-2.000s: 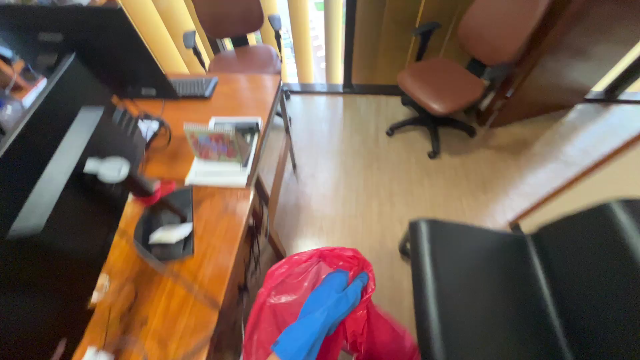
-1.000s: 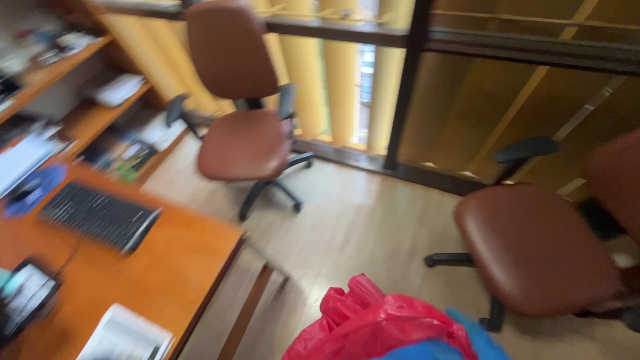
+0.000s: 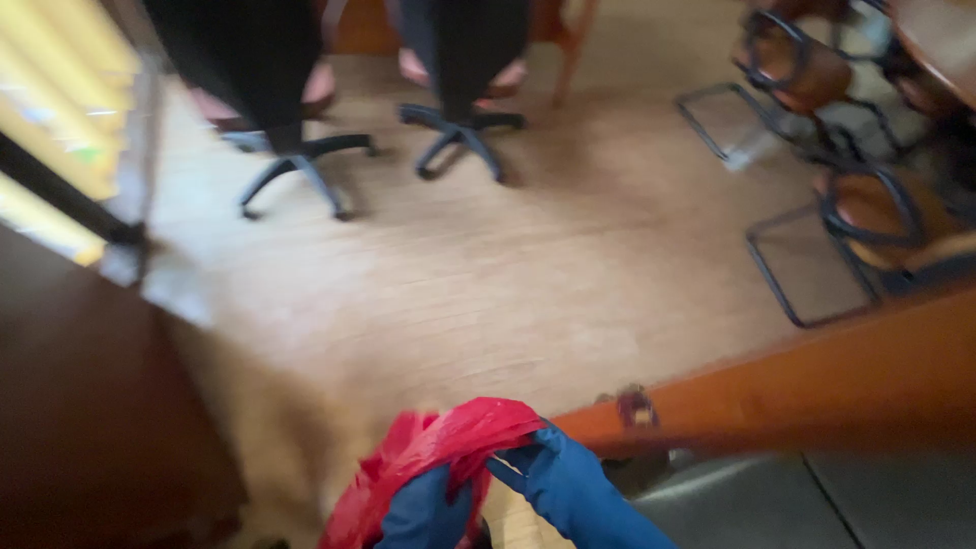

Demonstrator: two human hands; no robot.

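A red plastic bag (image 3: 488, 423) hangs at the bottom centre, its rim bunched between my two blue-gloved hands. My left hand (image 3: 428, 507) is on the bag's left part, its fingers hidden under the red plastic. On the right side my right hand (image 3: 545, 473) pinches the rim, fingers partly showing below the fold. What the bag contains cannot be seen.
Two swivel chairs (image 3: 286, 156), (image 3: 457, 130) stand ahead on the wood floor (image 3: 473, 267). Metal-framed chairs (image 3: 877, 206) are at the right. A wooden partition edge (image 3: 801, 374) and black seat (image 3: 740, 503) lie lower right; a dark wooden panel (image 3: 91, 381) is left.
The view has swung far round, away from the desk and its keyboard. The red bag is still held. Both gloved hands now show at it.
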